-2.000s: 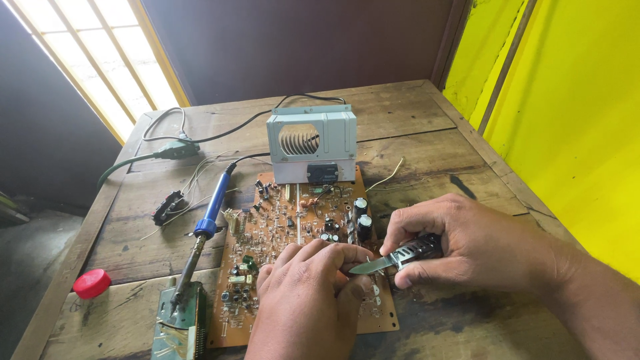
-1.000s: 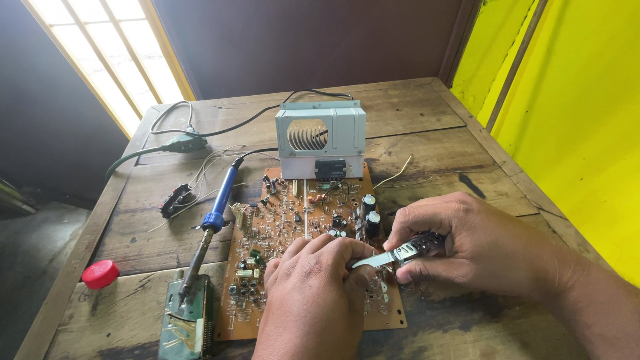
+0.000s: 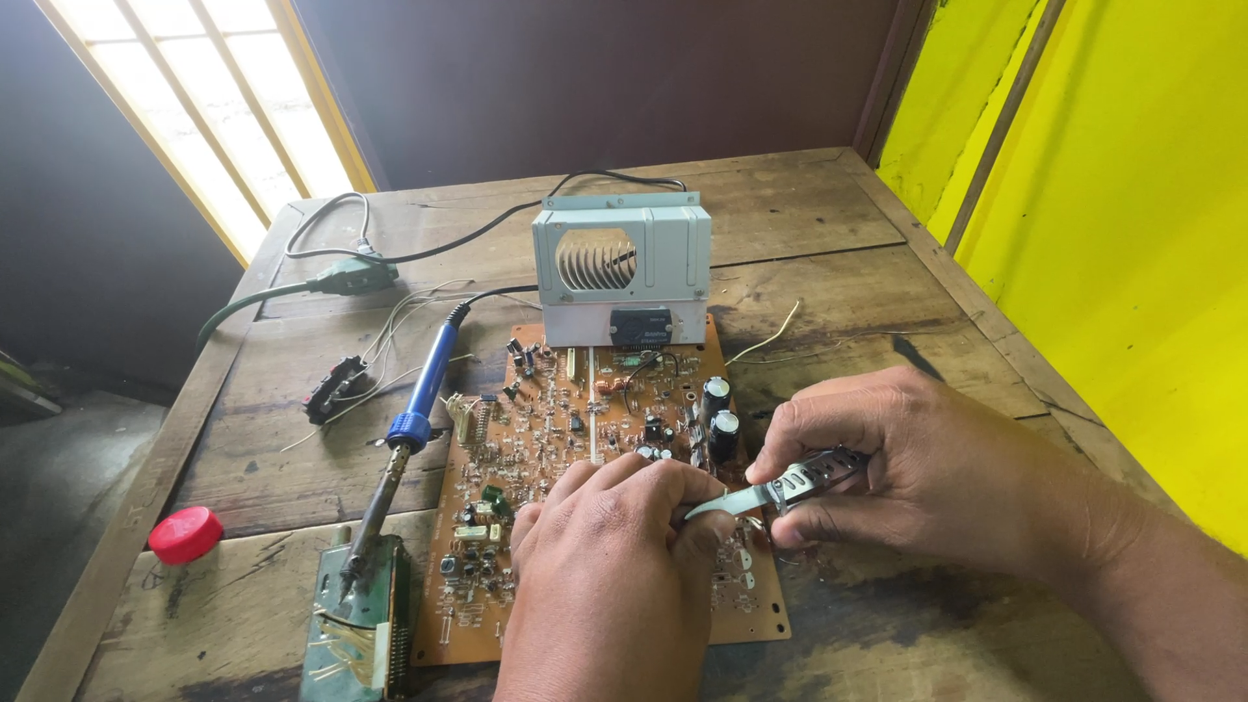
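Note:
My right hand (image 3: 877, 468) grips a small folding knife (image 3: 819, 476) by its metal handle with slots, its blade pointing left. The blade tip is at the thumb and index finger of my left hand (image 3: 624, 546), which are pinched near it; whatever lies between them is hidden. My left hand rests over the lower middle of a brown circuit board (image 3: 526, 409) full of small components. Two black capacitors (image 3: 723, 436) stand on the board just beyond the knife. A grey metal heat sink housing (image 3: 624, 253) with a round-cornered opening stands at the board's far end.
A blue soldering iron (image 3: 429, 380) leans with its tip on a green module (image 3: 369, 575) left of the board. Further left are a red cap (image 3: 185, 534) and a black connector (image 3: 335, 388) with thin wires. A power plug (image 3: 357, 276) and cord lie at the back left of the wooden table (image 3: 809, 214).
Both hands stay at nearly the same place over the board, with the knife still in my right hand. The blade's angle at my left fingertips has shifted slightly.

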